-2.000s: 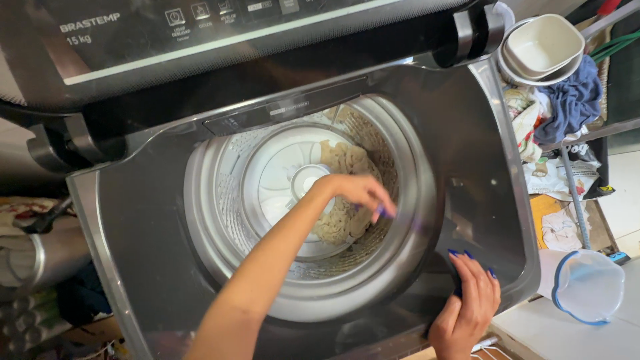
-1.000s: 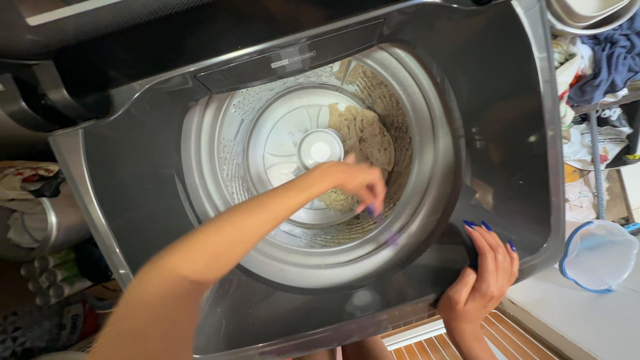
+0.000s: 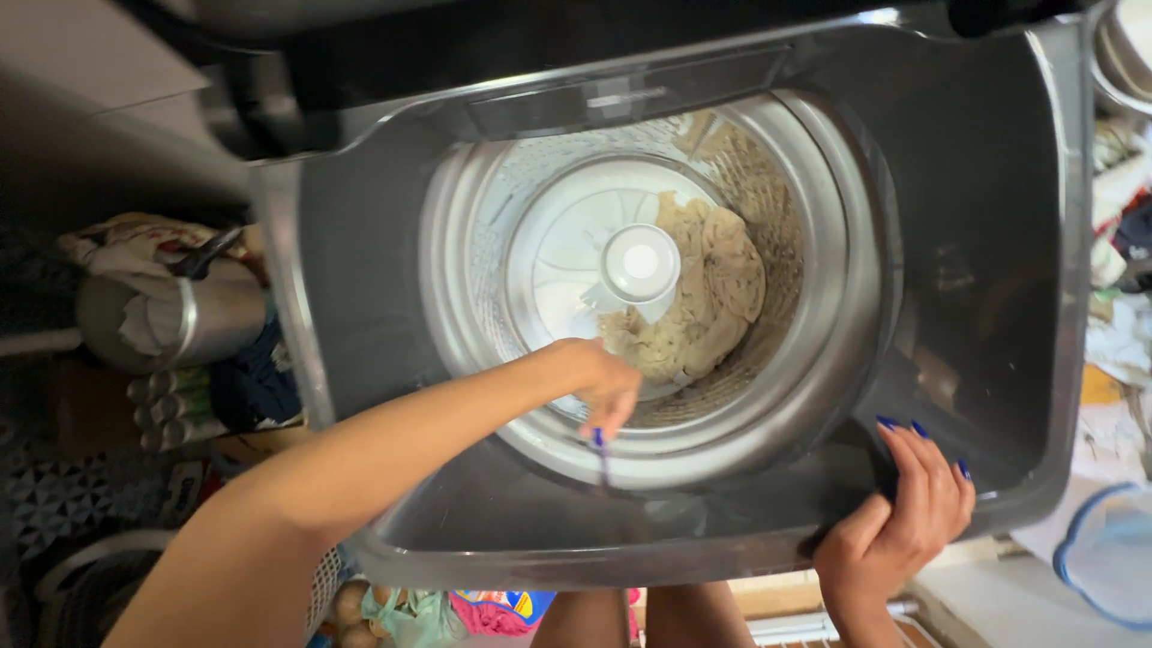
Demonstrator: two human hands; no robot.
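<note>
A top-loading washing machine [image 3: 360, 270] stands with its lid up. Beige wet fabric [image 3: 720, 279] lies bunched on the right side of the drum floor, beside the white central agitator cap [image 3: 640, 262]. Over the drum's front rim is my left hand [image 3: 612, 396], fingers pointing down and drawn together. A thin purplish blur shows below its fingertips; whether it is a held thing or a reflection cannot be told. My right hand [image 3: 900, 522] rests with spread fingers on the machine's front right edge, holding nothing.
At left are a metal pot [image 3: 220, 315] with cloth in it and dark fabric [image 3: 256, 378]. A clear container with a blue rim [image 3: 1066, 549] stands at lower right. A white wire rack [image 3: 792, 627] and bagged items [image 3: 414, 616] lie below the machine's front edge.
My left hand has moved from above the drum's interior beside the fabric to its front rim. My right hand stays on the front edge. The view has shifted and turned.
</note>
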